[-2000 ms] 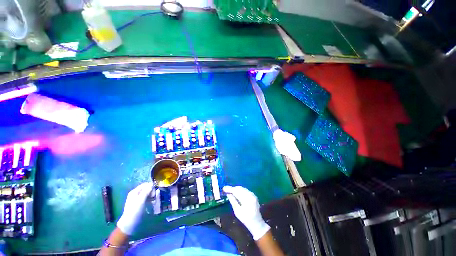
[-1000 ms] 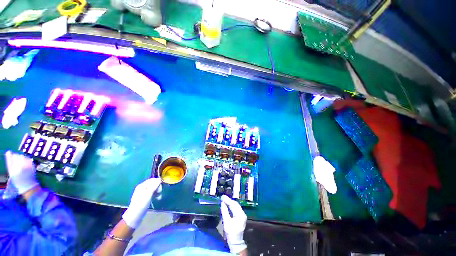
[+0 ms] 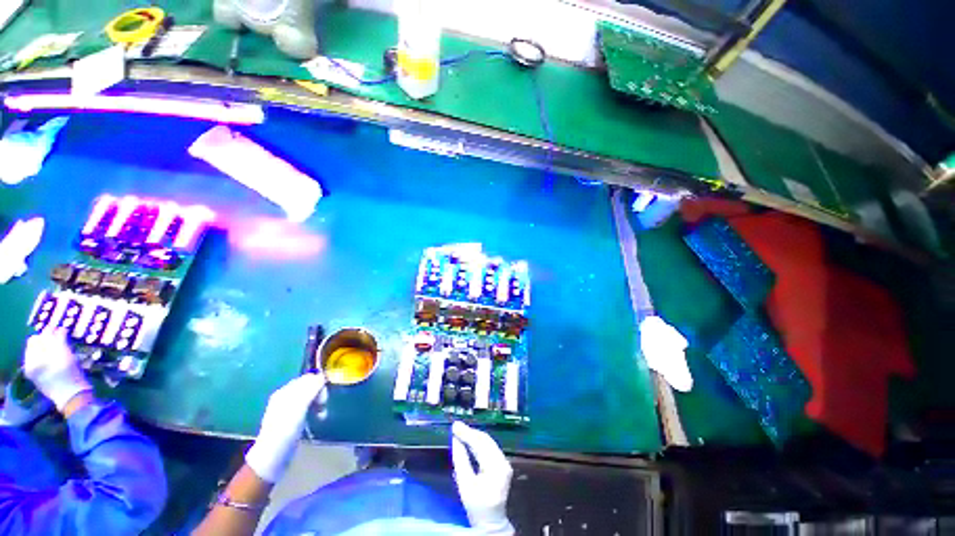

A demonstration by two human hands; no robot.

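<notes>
My left hand [image 3: 283,423], white-gloved, holds a small round metal cup [image 3: 348,357] of amber liquid by its handle, left of a populated circuit board [image 3: 461,345]. The board lies flat on the blue-green bench, with rows of white bars, copper-brown coils and black parts. My right hand [image 3: 481,467], white-gloved, is at the board's front edge with fingertips pinched together. Whether a thin brush is between them cannot be told. A black stick [image 3: 313,348] lies just left of the cup, partly hidden by it.
At left, another person's gloved hand [image 3: 54,365] is at a second board [image 3: 117,283]. A glowing lamp tube [image 3: 136,108] and pale roll [image 3: 257,171] lie behind. Crumpled white item [image 3: 665,354], dark blue boards [image 3: 756,377] and red sheet [image 3: 833,325] are at right. A bottle [image 3: 418,52] stands on the shelf.
Since two seconds ago the view swung left and the cup moved from over the board to its left side. In the last second, the other person's hand moved onto the second board.
</notes>
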